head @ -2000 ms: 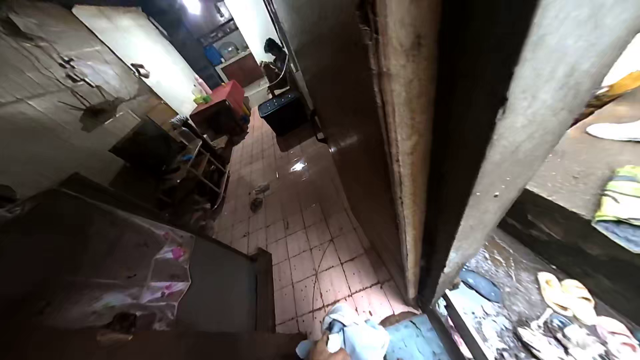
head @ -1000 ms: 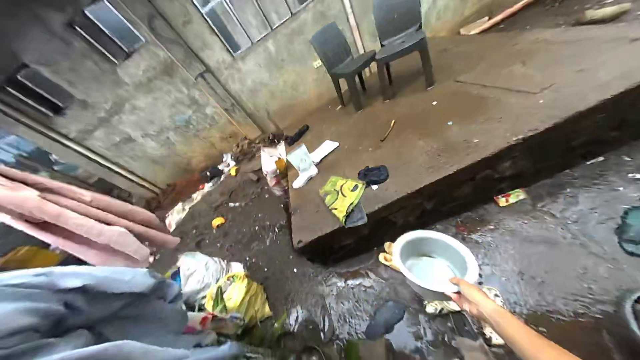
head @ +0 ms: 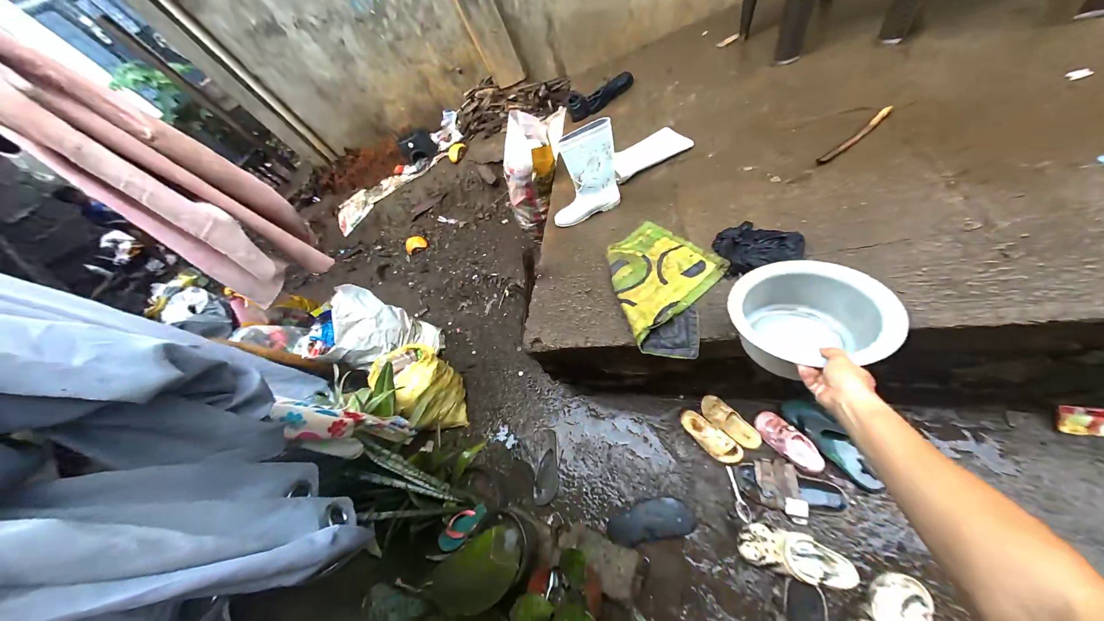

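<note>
My right hand (head: pixel 837 379), reaching in from the lower right, grips the near rim of a round metal basin (head: pixel 878 332). The basin is held in the air, tilted a little toward the camera, and its inside looks pale and shiny; whether it holds water I cannot tell. Behind it, on the raised concrete slab, lie a yellow-green cloth (head: pixel 660 280) and a crumpled black cloth or bag (head: pixel 759 247). Pairs of sandals, among them tan slippers (head: pixel 711 435) and a pink clog (head: pixel 789 442), rest on the wet ground below. My left hand is out of view.
Grey curtains with eyelets (head: pixel 155 509) hang at the left, near pink cloth (head: pixel 164 164). A white rubber boot (head: pixel 592 172) stands at the slab's corner (head: pixel 552 336). A yellow plastic bag (head: pixel 423 388), potted plants (head: pixel 479 569) and a loose dark slipper (head: pixel 651 521) occupy the lower ground.
The view has swung from an indoor tiled passage to the yard outside. Since the middle frame, my right hand has kept hold of the basin, which now appears against the slab's edge.
</note>
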